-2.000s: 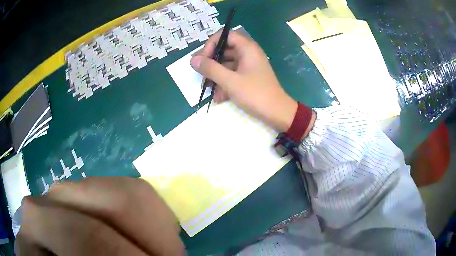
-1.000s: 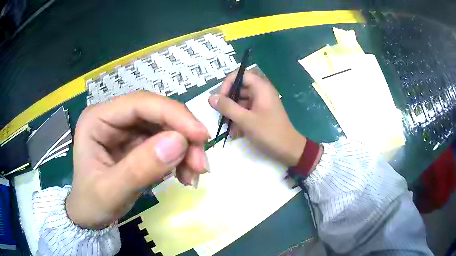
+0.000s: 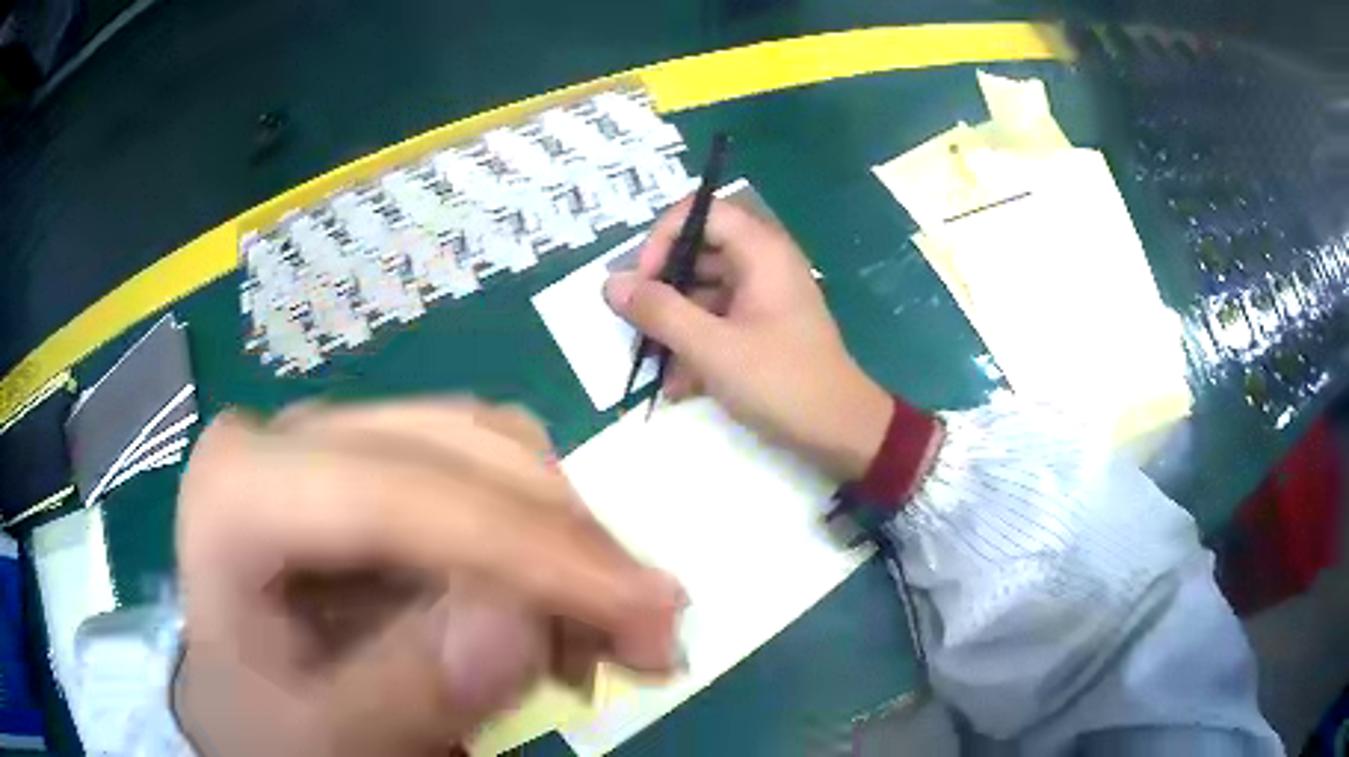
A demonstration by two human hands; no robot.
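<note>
My right hand (image 3: 740,303) holds black tweezers (image 3: 692,244) like a pen. The two tips are apart and point down between a small white sheet with a grey part (image 3: 580,323) and a large white sheet (image 3: 740,510). I see nothing between the tips. My left hand (image 3: 400,569) is large and blurred close to the camera, fingers bent, over the left part of the large sheet. I cannot tell whether its fingertips hold anything. A bit of yellow paper (image 3: 511,728) shows below it.
A grey-white die-cut sheet (image 3: 459,222) lies along the yellow line (image 3: 858,62). Grey sheets (image 3: 133,399) and a black sheet (image 3: 33,451) are at the left. Yellow release papers (image 3: 1058,274) and a clear tray (image 3: 1258,281) are at the right.
My left hand has risen into view from the lower left, then shifted lower over the sheet. My right hand stays beside the small sheet with the tweezers. The camera view has shifted.
</note>
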